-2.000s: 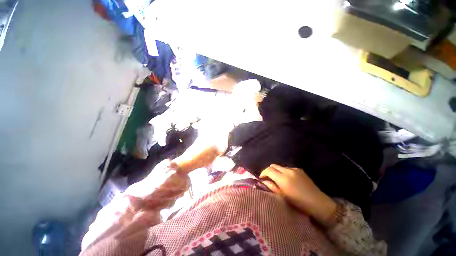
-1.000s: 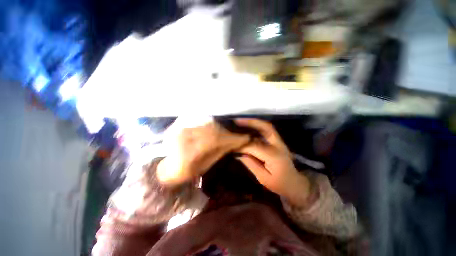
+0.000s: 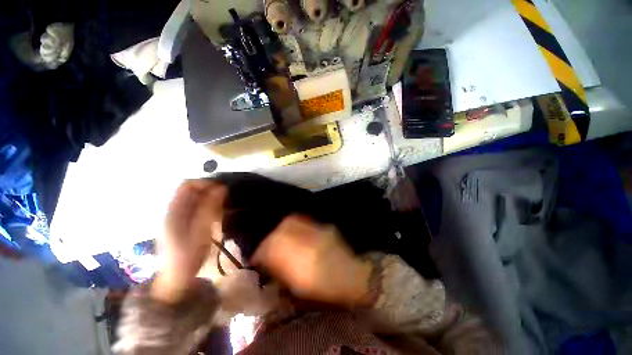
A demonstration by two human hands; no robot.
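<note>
Black cloth [image 3: 305, 208] lies across the lap, below the machine table's front edge. My left hand [image 3: 192, 232] is blurred at the cloth's left side, fingers pointing up; its grip cannot be made out. My right hand [image 3: 312, 260] is blurred over the front of the cloth; its fingertips are unclear. A narrow dark strip [image 3: 227, 255] loops between the hands, beside a pale piece of cloth. The overlock machine's presser foot and needle area [image 3: 251, 100] stands above, away from both hands.
A smartphone [image 3: 427, 93] lies on the white table [image 3: 125, 166], right of the orange-labelled looper cover [image 3: 324, 100]. Yellow-black tape [image 3: 554, 62] crosses the table's right end. Grey garments [image 3: 513, 236] hang at the lower right. Dark cloth [image 3: 41, 90] and blue garments [image 3: 17, 187] are at the left.
The view has turned up to the machine. My hands, together over the black cloth one second ago, are now apart, left hand further left. The narrow dark strip shows between them.
</note>
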